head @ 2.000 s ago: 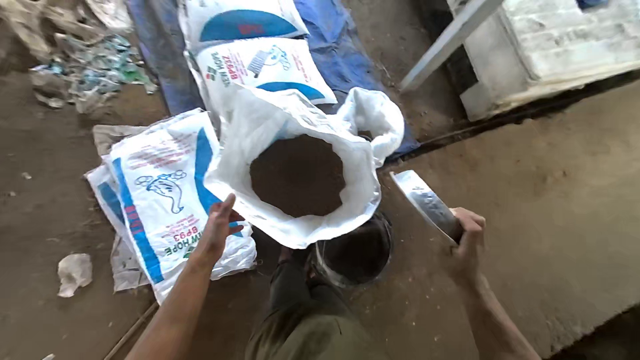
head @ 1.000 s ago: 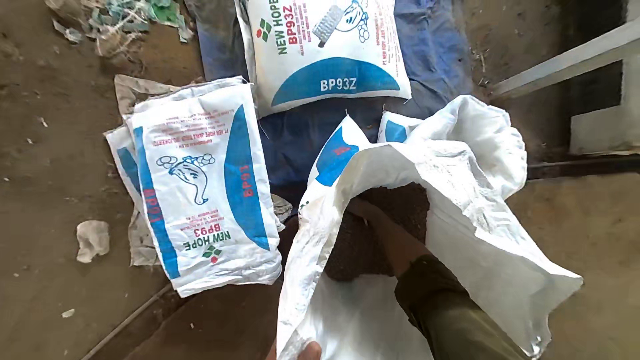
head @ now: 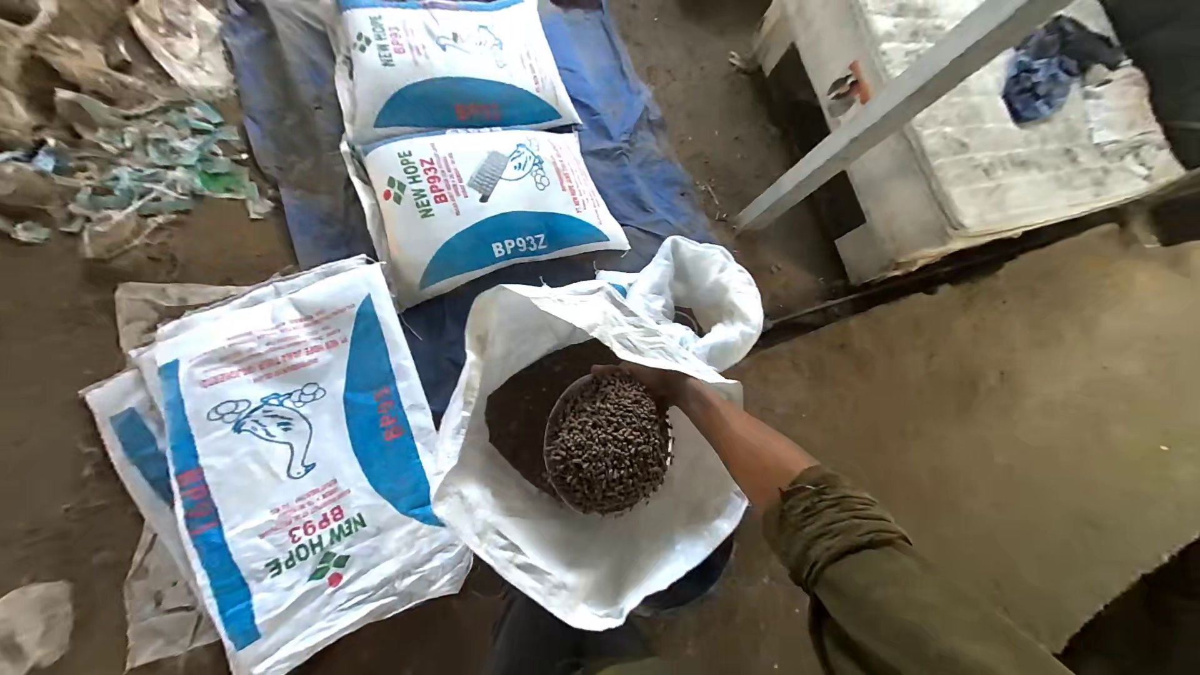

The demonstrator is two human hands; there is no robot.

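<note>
My right hand point(head: 642, 377) grips the far edge of a round pan point(head: 551, 459), which is heaped with brown feed pellets point(head: 611, 445). The pan is inside the mouth of an upright white woven sack point(head: 562, 553), above the dark contents point(head: 516, 412) at its left side. Most of my right fingers are hidden by the pan and the shadow. My left hand is out of view. A second white sack point(head: 736, 309) with its rim rolled stands just behind the first, at the right.
Flat printed feed sacks point(head: 272, 375) lie at the left. Filled feed sacks point(head: 506, 197) rest on a blue tarp point(head: 628, 141) behind. A slanted pale post point(head: 872, 117) and a whitish block-like structure point(head: 909, 178) stand at the back right. Plastic scraps point(head: 159, 164) lie far left.
The pan in my right hand, right of the sack and showing no pellets two seconds ago, is now heaped with them in the sack's mouth. My left hand has left the sack's rim and the view.
</note>
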